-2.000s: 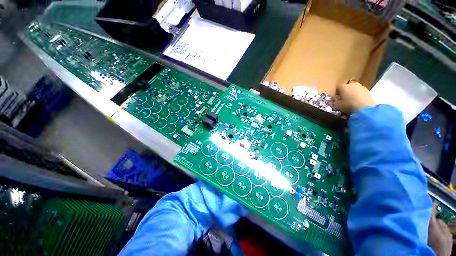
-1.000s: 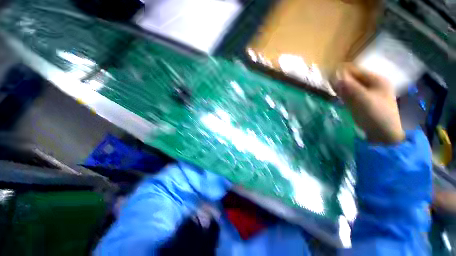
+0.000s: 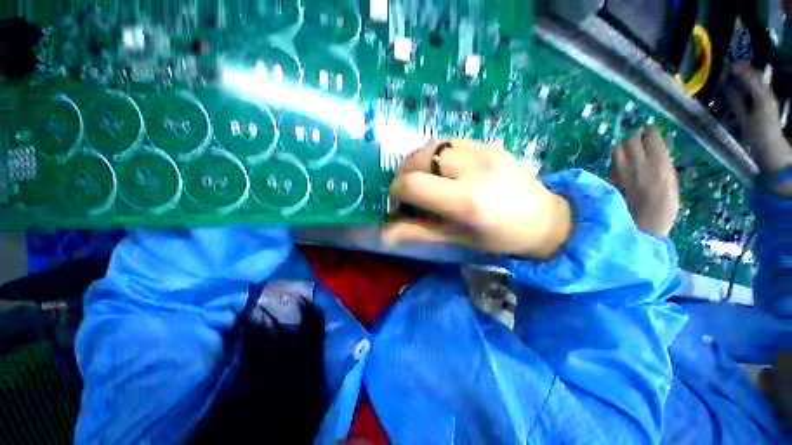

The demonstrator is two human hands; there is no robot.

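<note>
A large green circuit board (image 3: 213, 143) with rows of white printed circles fills the upper left. Small white parts (image 3: 403, 49) stand on it near its right side. My right hand (image 3: 478, 195), bare with a dark ring, is at the board's near right corner. Its fingers are curled, with index finger and thumb by the edge; whether they grip the board cannot be told. My left hand is not visible; its blue sleeve runs up to the board's near edge and is hidden there.
More green board (image 3: 556, 109) lies to the right, along a metal rail (image 3: 651, 87). Another person's hand (image 3: 647, 178) is over it, close to my right sleeve. A further hand (image 3: 760, 113) is at the far right. A yellow ring (image 3: 697, 61) lies beyond the rail.
My right hand has come away from the cardboard box to the board's near right corner. The view has swung down and right; box and paper sheet are out of view.
</note>
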